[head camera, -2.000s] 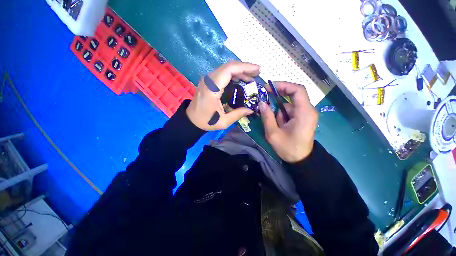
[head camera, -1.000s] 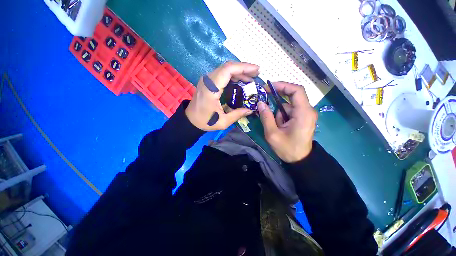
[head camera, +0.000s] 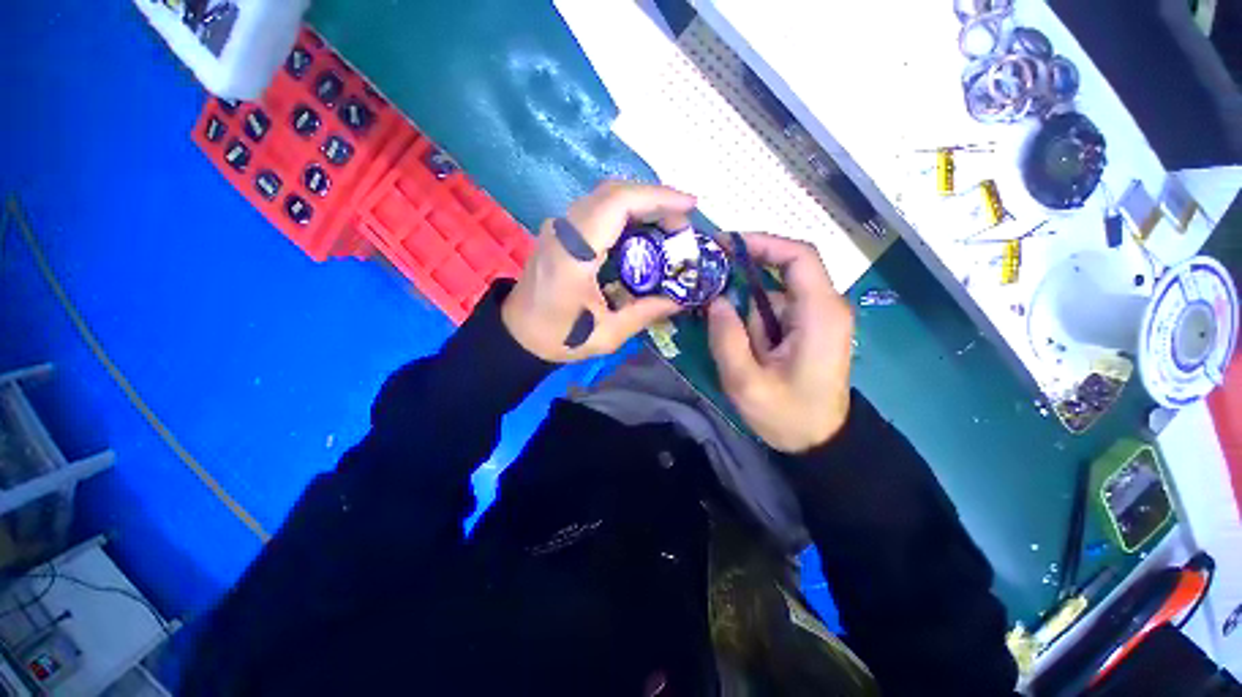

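Note:
My left hand (head camera: 565, 279), with dark patches on it, holds a small round device between thumb and fingers. The device lies opened out in two parts. The round display disc (head camera: 640, 262) is on the left and shows a purple-white glare. The case (head camera: 696, 275) on the right has shiny metal inside, and a small white rectangle lies at its upper left. My right hand (head camera: 794, 347) is at the case's right side, with a slim dark tool (head camera: 764, 306) held in its fingers. The tool's tip is too blurred to place exactly.
Red compartment trays (head camera: 320, 150) with dark units stand at the left by the blue floor. A white dotted sheet (head camera: 722, 150) lies behind the hands. The white shelf (head camera: 872, 82) holds metal rings, a black round part and yellow-edged pieces. A large white reel (head camera: 1186, 331) and green-rimmed box (head camera: 1133, 498) are at right.
The display disc has gone from dark with small white marks to a purple-white glare. My right thumb has drawn slightly back from the case. The view has shifted a little.

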